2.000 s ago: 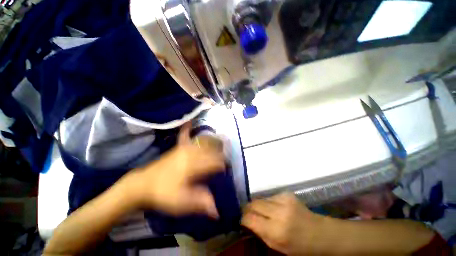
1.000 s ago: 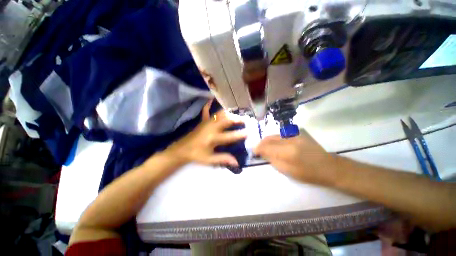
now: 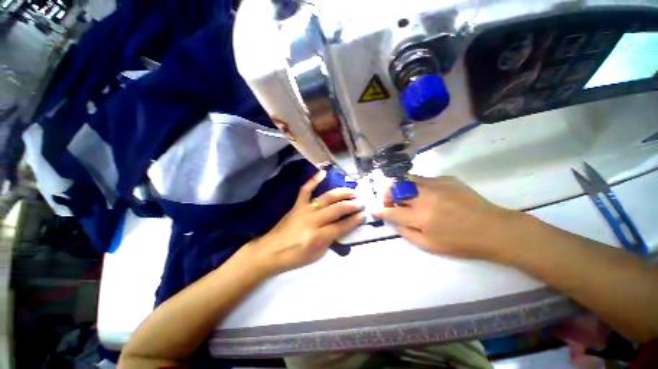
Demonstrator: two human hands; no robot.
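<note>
The navy garment point(image 3: 209, 223) lies left of the needle, with a pale grey-blue part point(image 3: 216, 162) turned up on it. Its edge runs under the needle area of the white sewing machine point(image 3: 270, 79), where bright glare hides detail. My left hand point(image 3: 306, 227) presses on the cloth just left of the needle, fingers close together, a ring on one finger. My right hand point(image 3: 440, 216) is right of the needle, its fingertips pinching the work's edge by the small blue knob point(image 3: 404, 190). The needle tip itself is lost in the glare.
Blue-handled thread snips point(image 3: 612, 210) lie on the table at the right. A larger blue knob point(image 3: 424, 96) and a dark control panel point(image 3: 534, 68) are on the machine head. A ruler scale point(image 3: 404, 328) runs along the front table edge. More navy and pale cloth is heaped at the left.
Both hands have come up from the table's front to the needle. The navy cloth near the front edge has moved up and left. The view has also shifted.
</note>
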